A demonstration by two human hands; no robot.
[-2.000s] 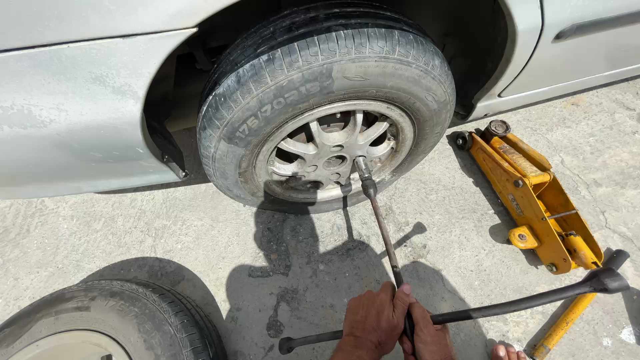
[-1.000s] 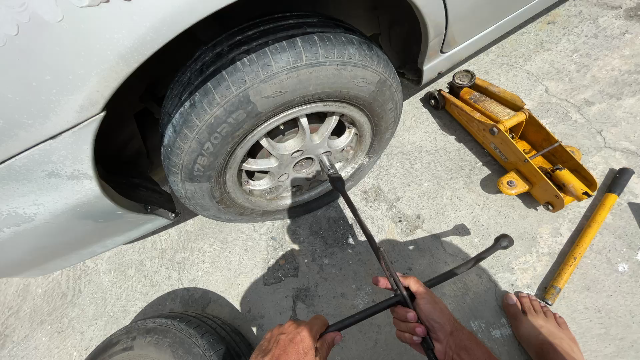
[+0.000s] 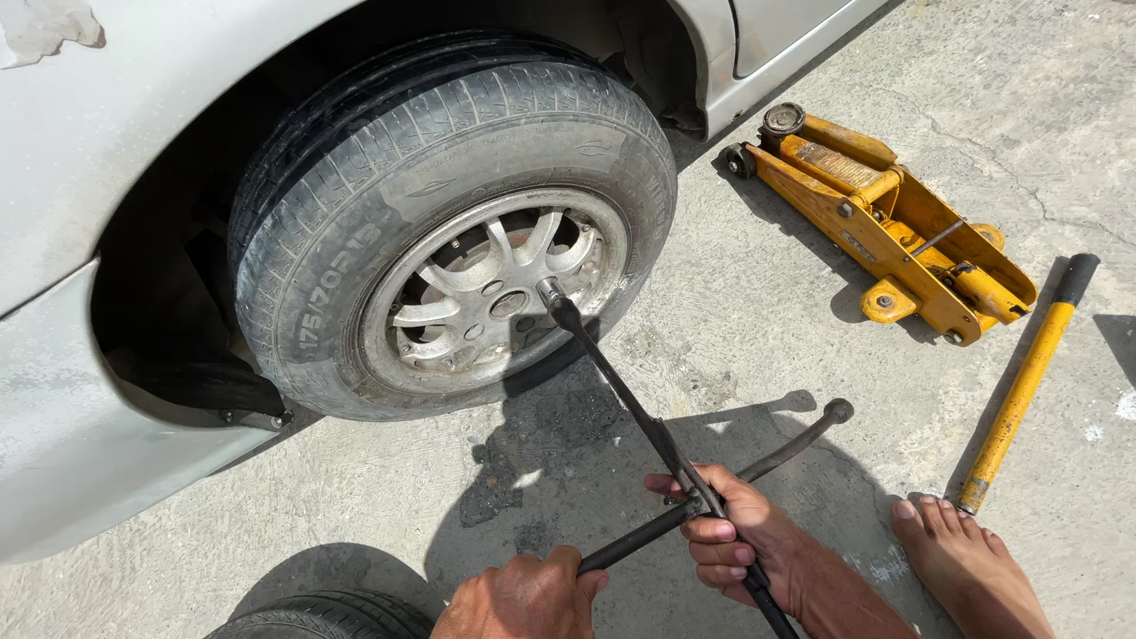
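A black four-way lug wrench reaches from my hands to the car wheel, its socket end on a lug position right of the hub centre. My left hand is closed around the lower-left arm of the cross. Near the crossing, my right hand wraps the wrench shaft. The silver alloy wheel, with its worn black tyre, sits in the arch of a silver car. Whether a nut is inside the socket is hidden.
A yellow floor jack rests on the concrete at the upper right. Its yellow handle with a black end lies beside my bare foot. Another tyre lies at the bottom edge, left of my left hand.
The wrench's cross arms have turned about its shaft. My left hand has moved from the crossing to the left arm between the two earlier frames, and still grips there. The view has shifted.
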